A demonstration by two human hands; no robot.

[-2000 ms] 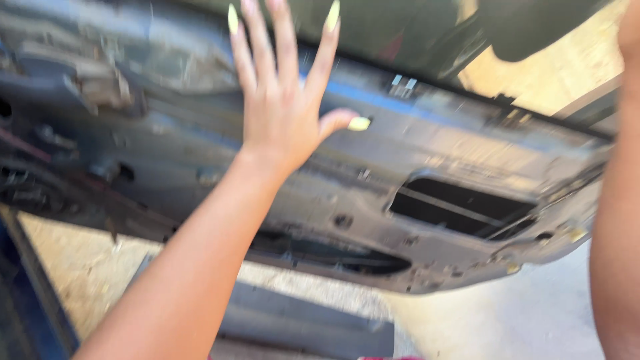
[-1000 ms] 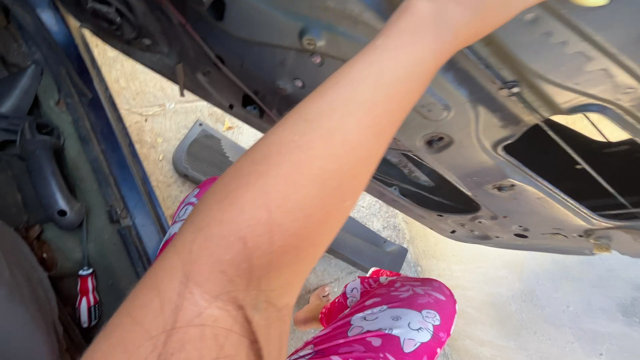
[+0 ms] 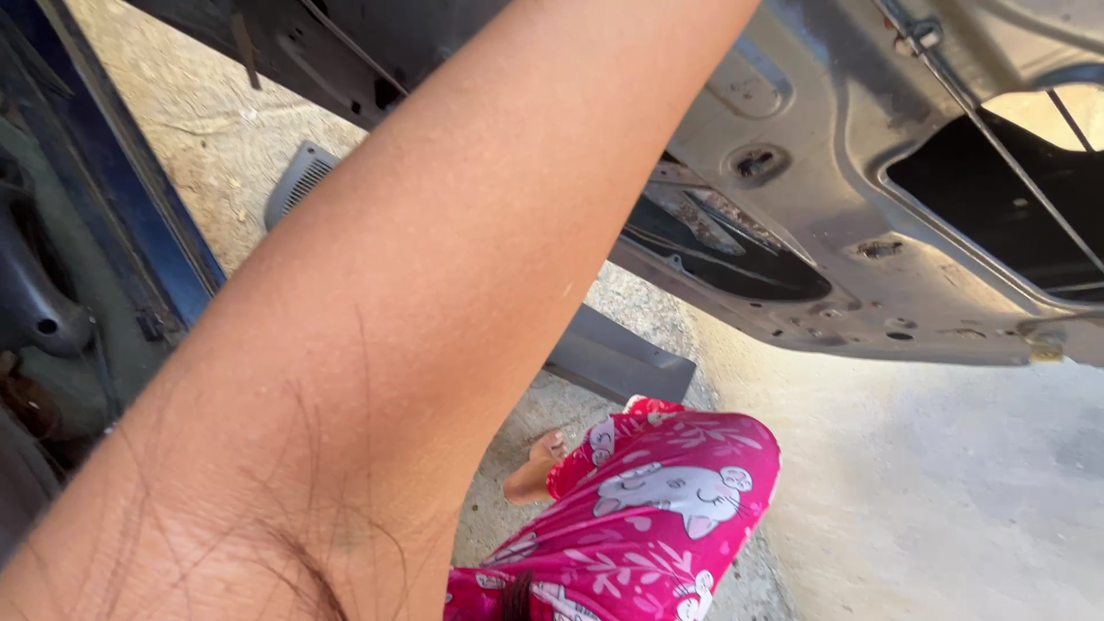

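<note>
A bare forearm, which looks to be my left, crosses the view from the lower left to the top edge, in front of a car door's bare metal inner panel (image 3: 802, 198). Its hand lies beyond the top edge, so what it touches is hidden. My right hand does not show either. The panel has a large dark opening (image 3: 957, 190) at the right and a long oval opening (image 3: 733, 250) lower down. A thin metal rod (image 3: 1009, 155) runs slantwise across the large opening.
A blue door sill (image 3: 164, 198) of the car runs down the left, beside a dark plastic part (image 3: 34, 276). On the concrete ground (image 3: 233, 129) below the door lies a grey plastic trim panel (image 3: 630, 354) with a grille end. My bare foot (image 3: 539, 466) and pink patterned trousers (image 3: 681, 509) are below it.
Two seconds ago a spread hand was in view over the door panel; now only the forearm shows. The view has swung down and to the left.
</note>
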